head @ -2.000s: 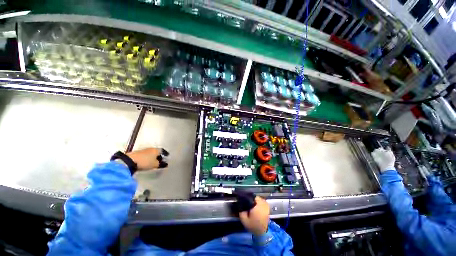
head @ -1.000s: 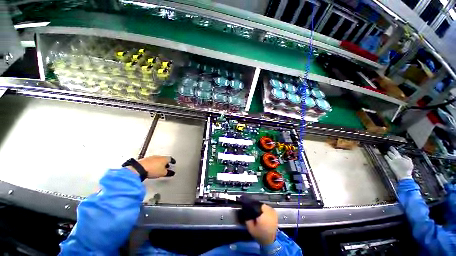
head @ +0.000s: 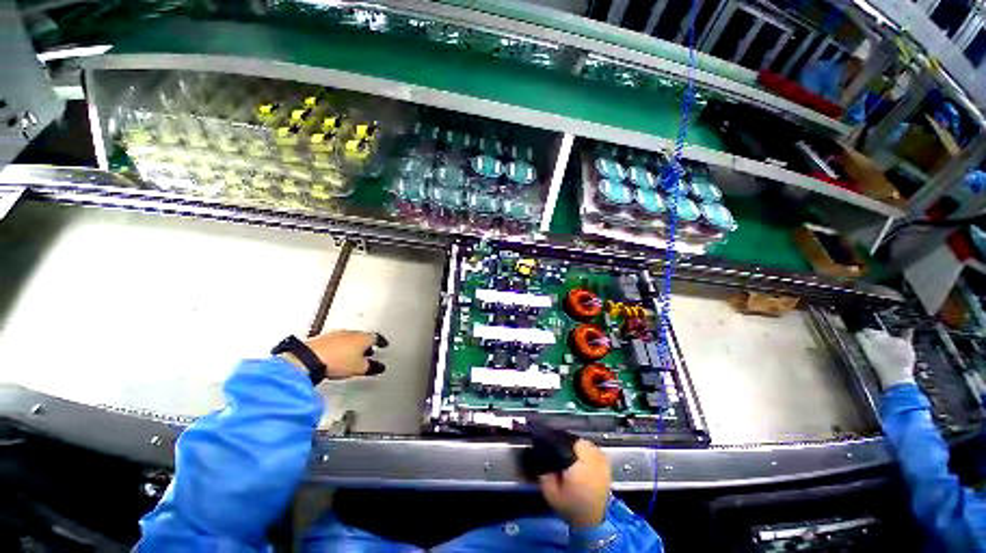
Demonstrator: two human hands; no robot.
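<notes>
The green circuit board point(head: 530, 373) lies in its black carrier point(head: 438, 356) on the conveyor in front of me. It bears three long white bars point(head: 517, 335) and a column of three orange toroidal inductors point(head: 591, 341). My left hand point(head: 344, 354) is over the conveyor left of the carrier, with black finger cots, fingers apart and empty. It does not touch the carrier. My right hand point(head: 578, 481) is at the front rail, near the carrier's front edge. Its black-covered fingers are blurred, so I cannot tell whether they hold anything.
Trays of yellow-topped parts point(head: 324, 135), teal-topped parts point(head: 465, 189) and pale blue-topped parts point(head: 660, 194) stand on the shelf behind. A blue cord point(head: 673, 205) hangs in front of the board's right side. A neighbour's gloved hand point(head: 889, 356) is over another carrier at right.
The whole view has shifted, so board and shelf appear further right and slightly lower than at first. My hands keep nearly the same places beside the carrier. The neighbour's gloved hand has moved slightly.
</notes>
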